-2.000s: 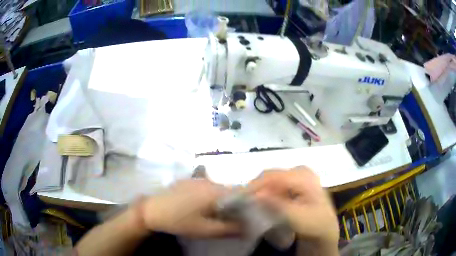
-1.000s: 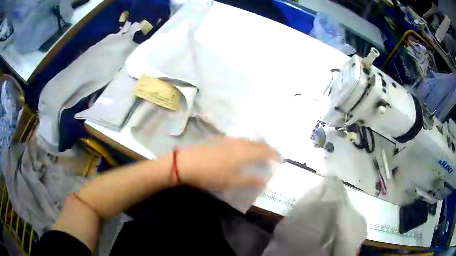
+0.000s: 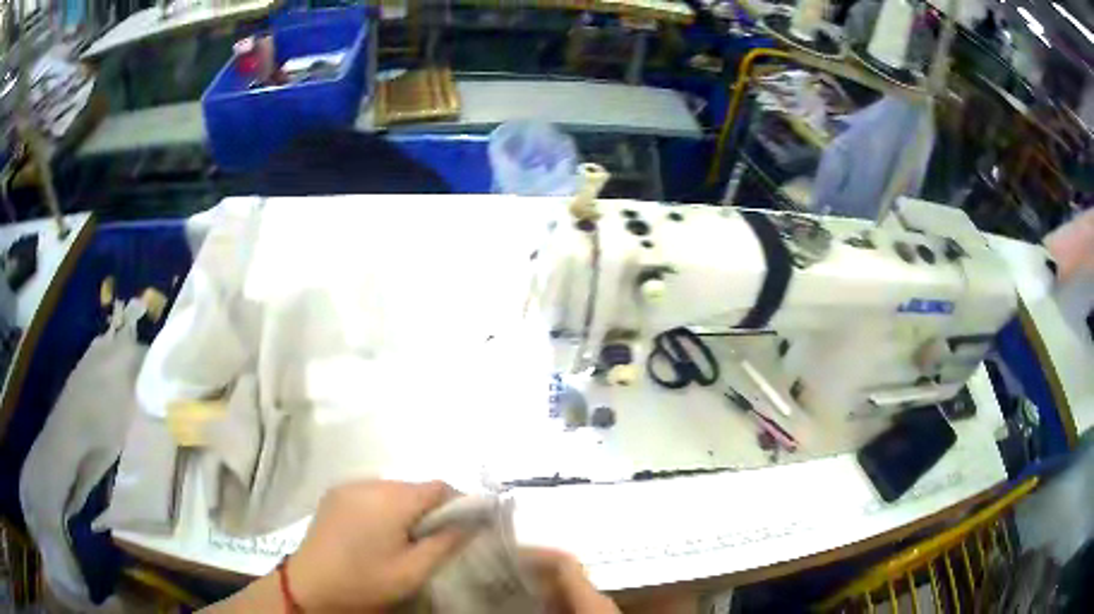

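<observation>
My left hand (image 3: 372, 540), with a red string at the wrist, grips the edge of a light grey-beige cloth piece (image 3: 474, 570) at the table's front edge. My right hand (image 3: 566, 584) is partly cut off by the lower edge of the picture and is at the right side of the same cloth. Its fingertips are partly hidden. More grey-beige cloth (image 3: 306, 420) lies on the left of the white table, with a yellow-tan ticket (image 3: 196, 422) on it. The white sewing machine (image 3: 708, 270) stands to the right, its needle area washed out by glare.
Black-handled scissors (image 3: 684, 359), a pink-red slim tool (image 3: 763, 420) and a white stick (image 3: 765, 389) lie beneath the machine arm. A flat black rectangle (image 3: 908, 453) lies at the right. Yellow cart rails (image 3: 936, 552) stand at the lower right, a blue bin (image 3: 286, 90) behind.
The view has swung back from the left. My left hand now grips the cloth instead of sweeping over the table. My right hand has come into view, and the cloth is held between the hands.
</observation>
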